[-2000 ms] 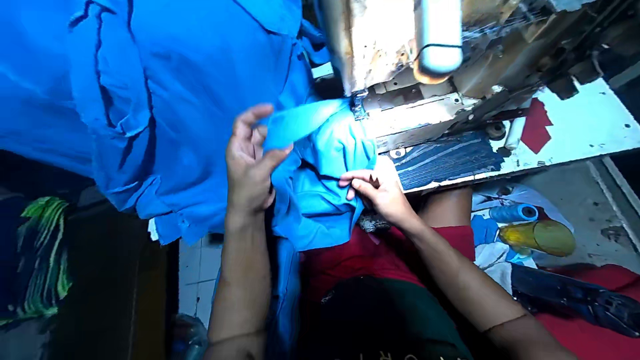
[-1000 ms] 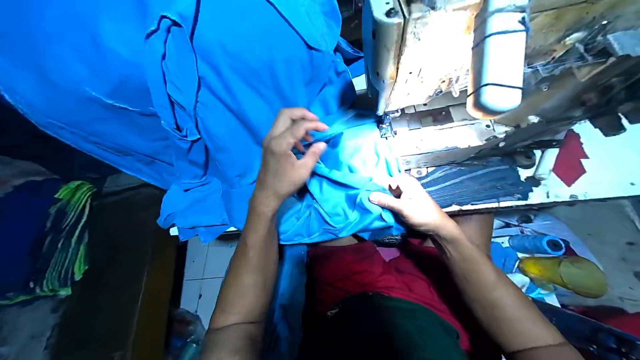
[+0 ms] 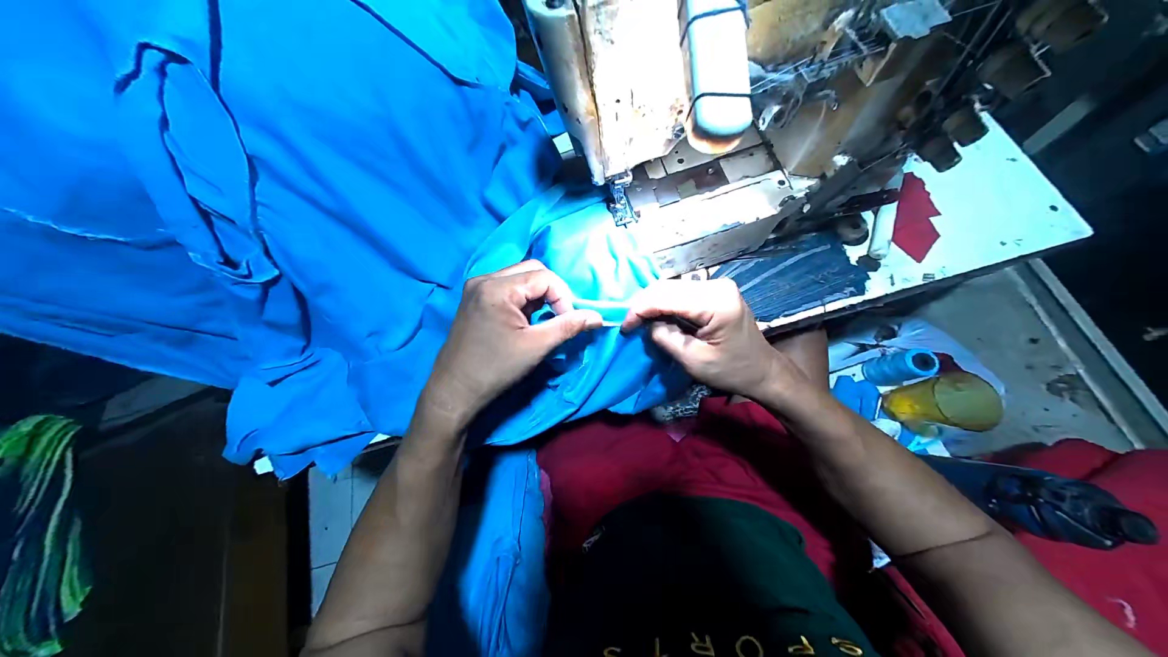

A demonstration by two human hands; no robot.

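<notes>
Blue fabric (image 3: 365, 210) spreads over the left of the sewing table and bunches in front of the sewing machine (image 3: 639, 82). My left hand (image 3: 516, 324) pinches a folded edge of it between thumb and fingers. Close beside it on the right, my right hand (image 3: 707, 328) grips the same edge, with a short stretch of cloth between the two. Both hands are just below the presser foot (image 3: 622, 205), on the near side. Part of the cloth lies right at the foot; whether it is under it cannot be seen.
A red fabric scrap (image 3: 915, 217) lies on the white tabletop (image 3: 1004, 196) at right. Below the table edge are a blue thread cone (image 3: 901, 367), a yellow translucent cup (image 3: 944, 401) and a dark bottle (image 3: 1063, 506). Green striped cloth (image 3: 46, 511) is at the far left.
My left hand, raised with fingers apart one second ago, has come down onto the cloth edge. My right hand has moved closer to it. The view has shifted.
</notes>
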